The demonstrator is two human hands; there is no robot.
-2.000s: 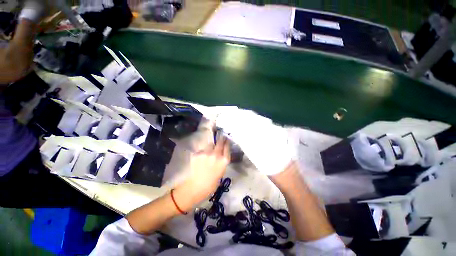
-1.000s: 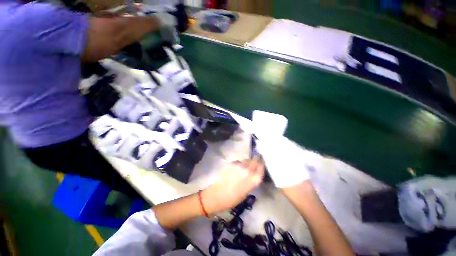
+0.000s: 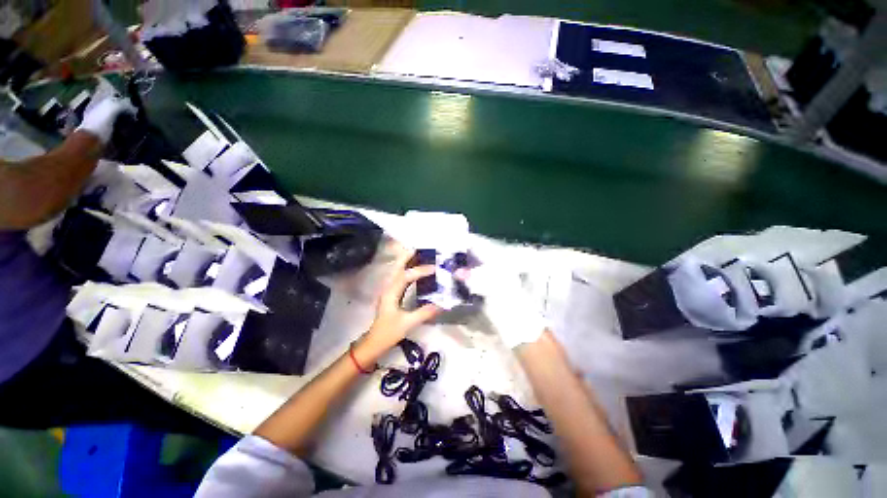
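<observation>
An open retail box, black outside with white inside, stands on the white bench in front of me, its white flap raised at the back. My bare left hand, with a red wrist cord, holds the box's left side with fingers spread around it. My white-gloved right hand is at the box's right side and mouth; its fingertips are blurred. Several coiled black cables lie in a loose pile nearest me.
Open boxes stand in rows at left, with more open boxes at right. The green conveyor belt runs beyond the bench. Another person's gloved hand is at far left. A blue stool is at lower left.
The view has swung back left and right again. My left hand has opened from a closed grip onto the box's side. The box mouth now faces up between my hands.
</observation>
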